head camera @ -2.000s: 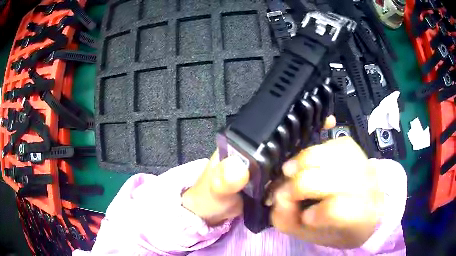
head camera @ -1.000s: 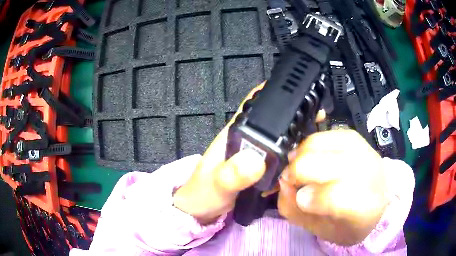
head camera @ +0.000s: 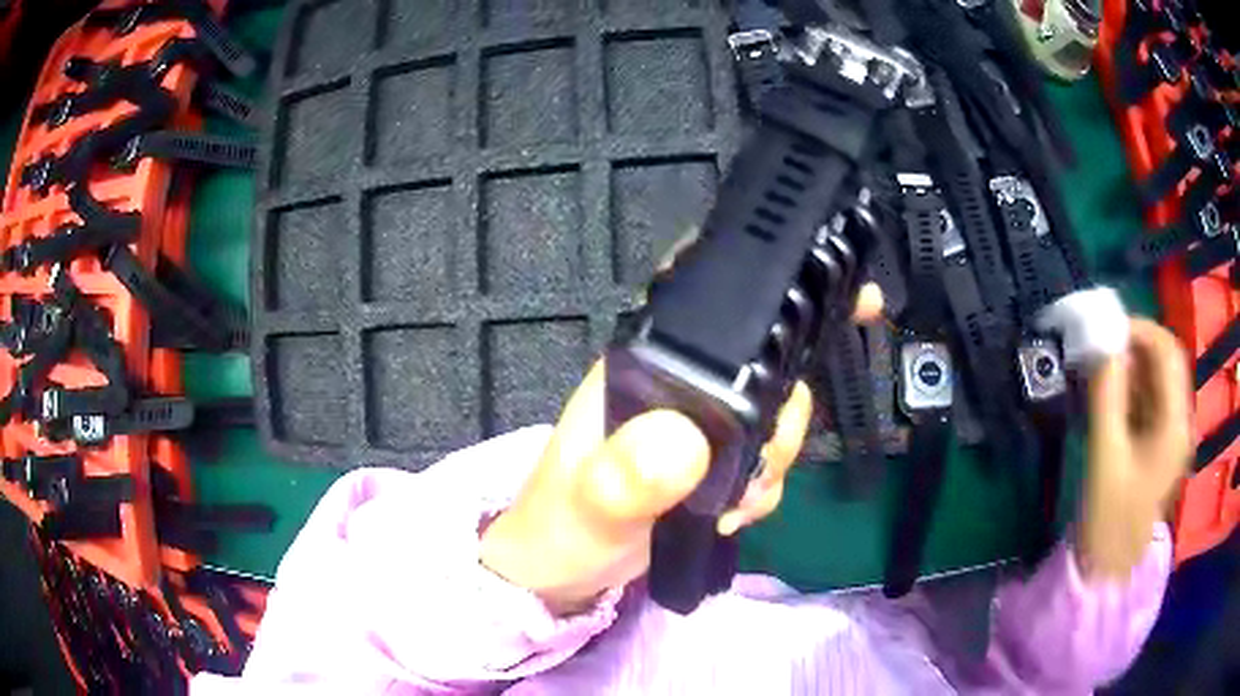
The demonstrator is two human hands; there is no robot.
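Observation:
My left hand grips a stack of smartwatches, with the thumb across the face of the nearest case. A black slotted strap runs up and right from it to silver buckles. The cases lie side by side behind the near one; their far part is partly hidden by the strap. My right hand, blurred, is at the right with a white wipe at its fingertips, above the watches lying there.
A dark foam tray with square pockets lies behind my left hand. Several watches lie to its right. Loaded orange-red trays stand at left and right. A small cream bottle is at the top right.
My right hand has left the stack and moved right to the white wipe, now at its fingertips. The white piece on the mat is no longer visible. My left hand still grips the stack.

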